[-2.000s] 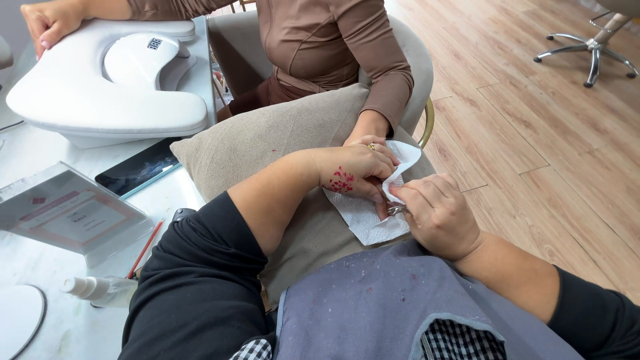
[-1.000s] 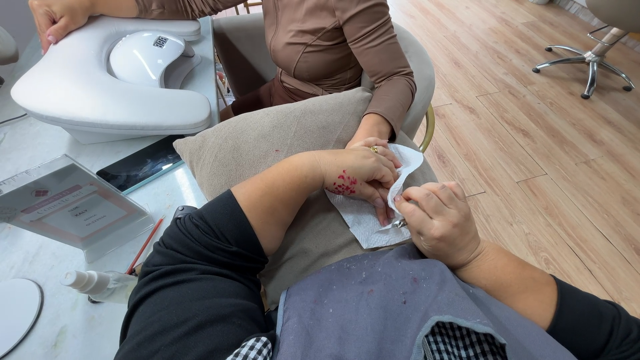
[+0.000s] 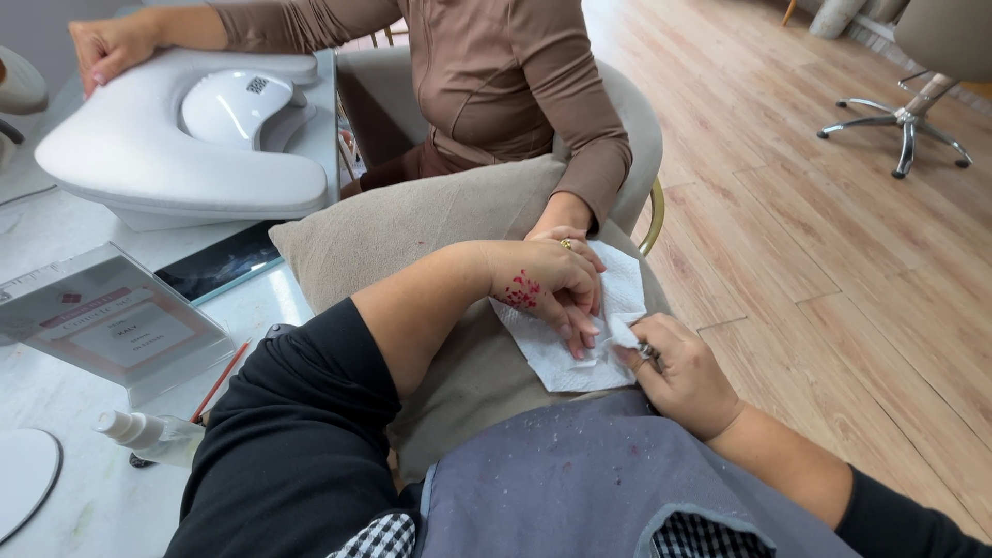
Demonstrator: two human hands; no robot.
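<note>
My left hand (image 3: 542, 283), with red flecks on its back and a gold ring, holds the hand (image 3: 581, 329) of a person in a brown top who sits across from me. That hand rests on a white paper towel (image 3: 573, 376) spread over a beige cushion (image 3: 411, 225). To the right, my right hand (image 3: 682, 368) pinches a raised edge of the towel. A small metal tool (image 3: 649, 354), probably nippers, is also within my right hand, mostly hidden by the fingers.
At the left, a marble-look table carries a white armrest (image 3: 178, 182), a nail lamp (image 3: 232, 108), a dark tablet-like device (image 3: 225, 260), an acrylic sign stand (image 3: 116, 318), a red thin stick (image 3: 221, 380) and a spray bottle (image 3: 155, 435). A wheeled chair (image 3: 907, 116) stands upper right.
My right hand has drawn the towel's raised edge in toward its fingers, and the towel lies more open beside the other person's fingers. My left hand keeps its hold.
</note>
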